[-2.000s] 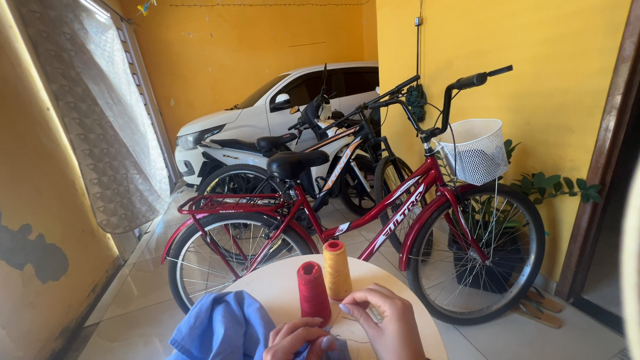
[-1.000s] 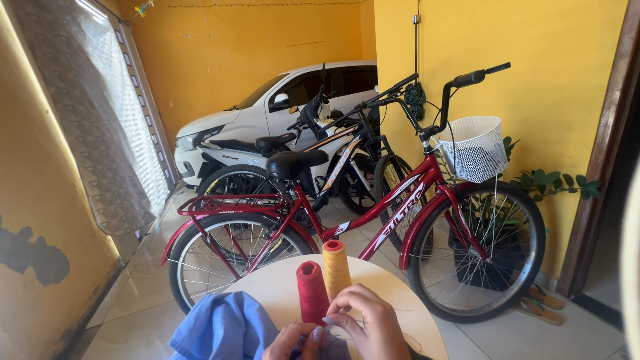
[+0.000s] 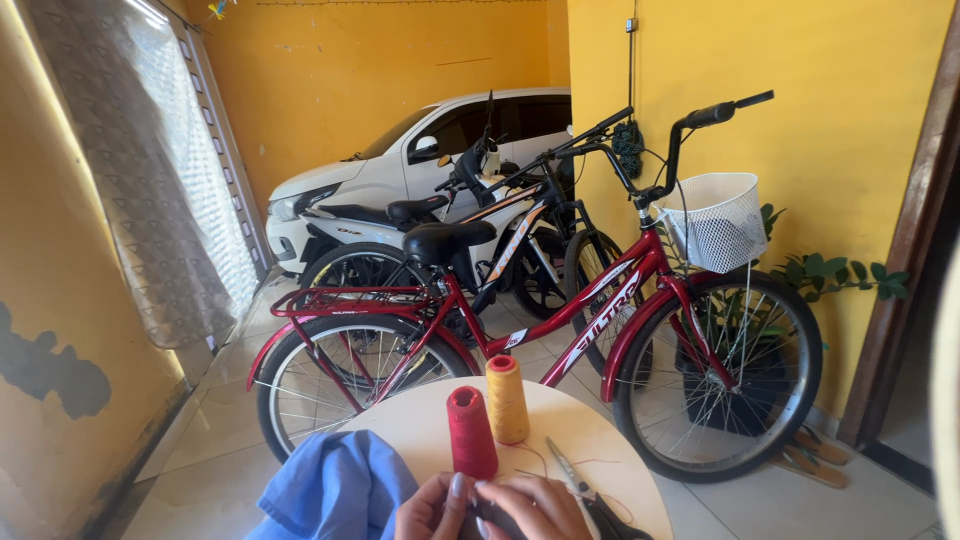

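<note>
My left hand (image 3: 433,510) and my right hand (image 3: 534,510) meet at the near edge of a round white table (image 3: 600,420), fingertips pinched together. Whatever lies between the fingertips is too small to tell; something dark shows below them. Just beyond stands a cone of red thread (image 3: 471,435), with a cone of yellow thread (image 3: 507,401) behind it to the right. Scissors (image 3: 581,480) with dark handles lie beside my right hand, among loose reddish thread. Blue fabric (image 3: 337,480) is bunched left of my left hand.
A red bicycle (image 3: 555,322) with a white basket (image 3: 716,221) stands close behind the table. Farther back are a dark bicycle (image 3: 517,244), a white motorcycle (image 3: 352,225) and a white car (image 3: 390,169). A potted plant (image 3: 735,375) and sandals (image 3: 814,457) are at the right.
My right hand, raised near the yellow cone one second ago, is lower now, beside my left fingertips. The scissors are now plainly in sight.
</note>
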